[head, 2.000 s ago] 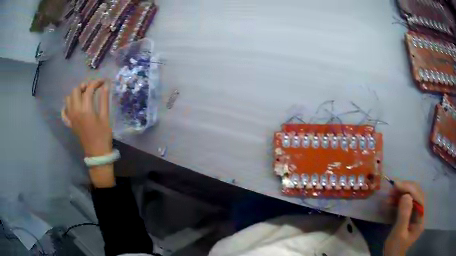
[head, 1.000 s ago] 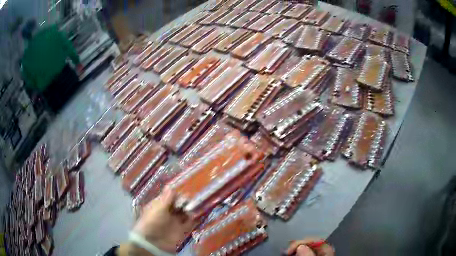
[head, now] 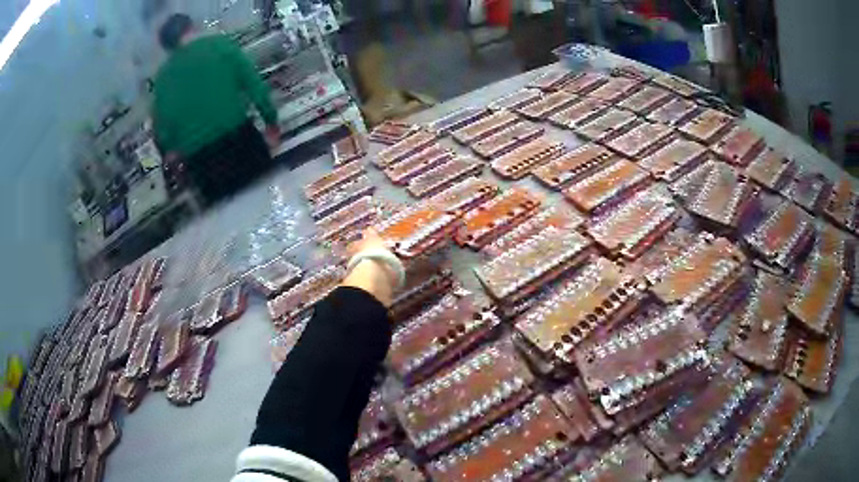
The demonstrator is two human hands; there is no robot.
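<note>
My left hand [head: 373, 256] is stretched far forward over the table, with a pale band at the wrist and a black sleeve. It holds the left end of a bright orange-red board [head: 420, 229] among the other boards. The board has rows of silver-white parts along its long edges. The fingers are mostly hidden or blurred, and I cannot tell whether the board rests on those below. Another orange board [head: 499, 216] lies just right of it. My right hand is out of the picture.
Many overlapping reddish-brown boards [head: 466, 395] cover the pale grey table [head: 243, 362]. A separate heap of boards [head: 85, 348] lies at left. A person in a green top [head: 209, 94] stands at the far left beside machines. A clear container [head: 578, 56] sits at the far edge.
The view has swung toward the far side of the table. My left arm has reached forward with the orange board, away from the near boards. My right hand has left the picture.
</note>
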